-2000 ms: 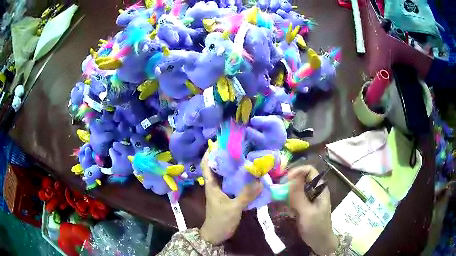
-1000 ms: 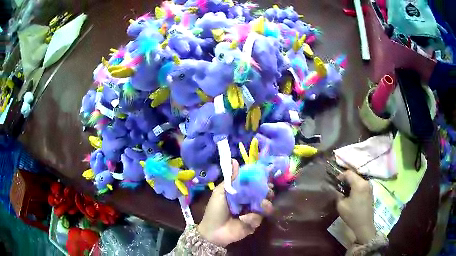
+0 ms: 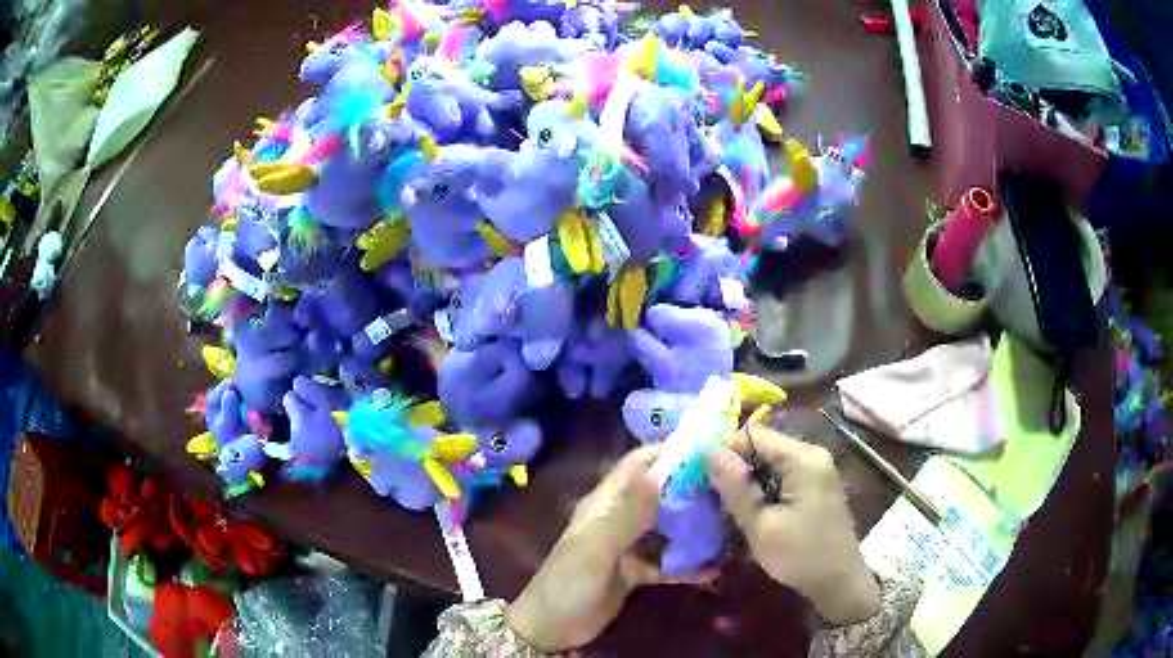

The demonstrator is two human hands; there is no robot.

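Observation:
A purple plush unicorn (image 3: 692, 527) is held at the front edge of the heap, its white label and turquoise fur facing up and yellow wings at the upper right. My left hand (image 3: 585, 553) grips its left side. My right hand (image 3: 800, 521) is at its right side, with fingers pinched at the fur and wings. A small dark tool shows partly between the right fingers; most of it is hidden. The large heap of purple unicorns (image 3: 489, 193) lies just beyond my hands.
Right of my hands are a thin pointed rod (image 3: 881, 460), a printed sheet (image 3: 945, 546), a folded pink cloth (image 3: 926, 396), a tape roll (image 3: 945, 298), a red cone (image 3: 965, 234) and a dark case (image 3: 1048, 264). Red plush pieces (image 3: 193, 614) sit in a crate below left.
The right hand has come back left from beside the papers to the unicorn. The unicorn has moved right and turned, and both hands are now at it.

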